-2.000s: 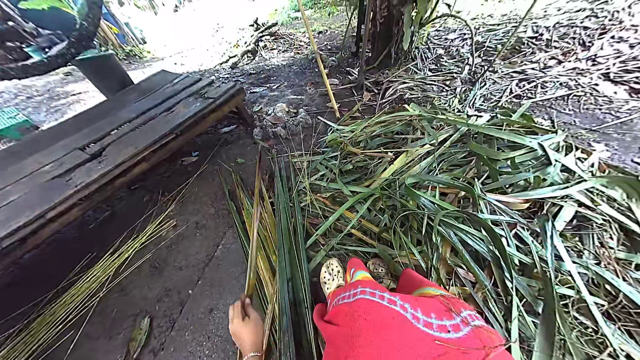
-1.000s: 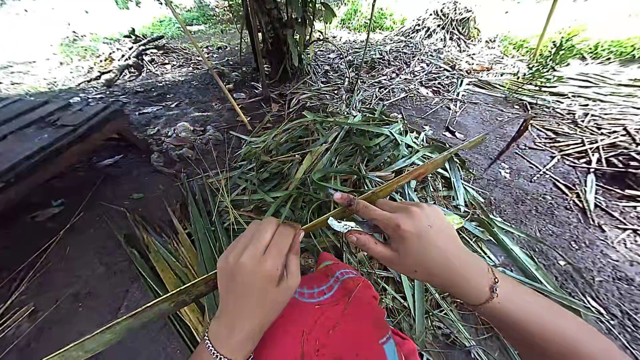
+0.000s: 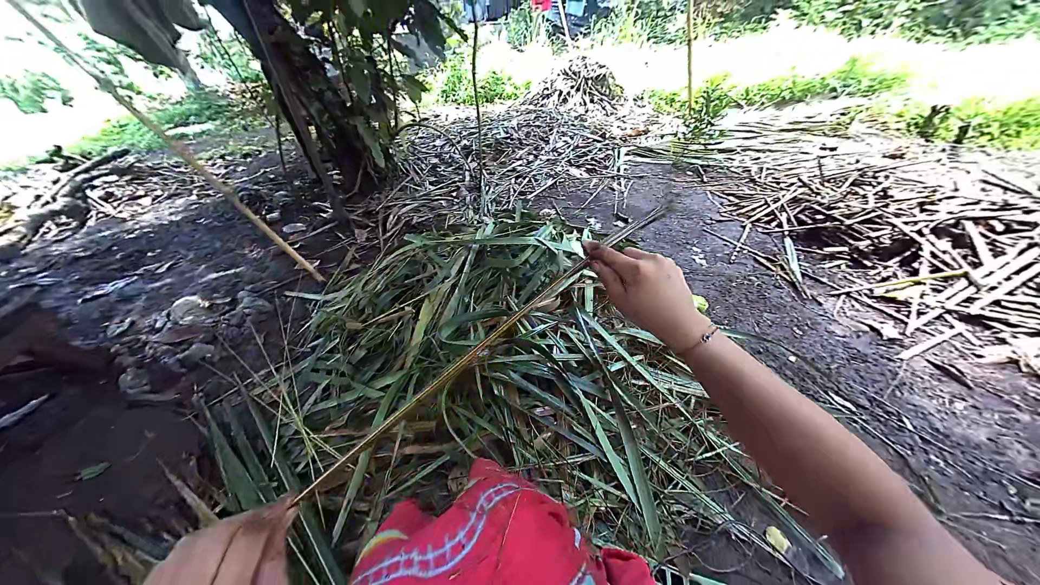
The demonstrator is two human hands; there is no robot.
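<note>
A long, narrow palm leaf strip [image 3: 455,367] runs slantwise across the view, from lower left to upper right. Its near end meets my left hand [image 3: 231,546], which is blurred and partly cut off by the bottom edge. My right hand [image 3: 642,284], arm stretched forward, pinches the strip close to its far end; something small and pale shows at the fingertips, too unclear to name. Below the strip lies a heap of green leaf strips [image 3: 504,390]. Red patterned cloth [image 3: 487,536] covers my lap.
A slanting pole [image 3: 219,191] stands at left before a tree trunk [image 3: 333,122]. Stones [image 3: 191,313] lie on the dark soil. Dry stalks [image 3: 934,244] are piled at right, with another dry heap [image 3: 581,81] farther back. More long leaves [image 3: 236,463] lie at lower left.
My right hand has moved forward, away from my left hand, which is now lower. Two seconds ago only one hand was visible, holding a leaf at the bottom. The view has swung right.
</note>
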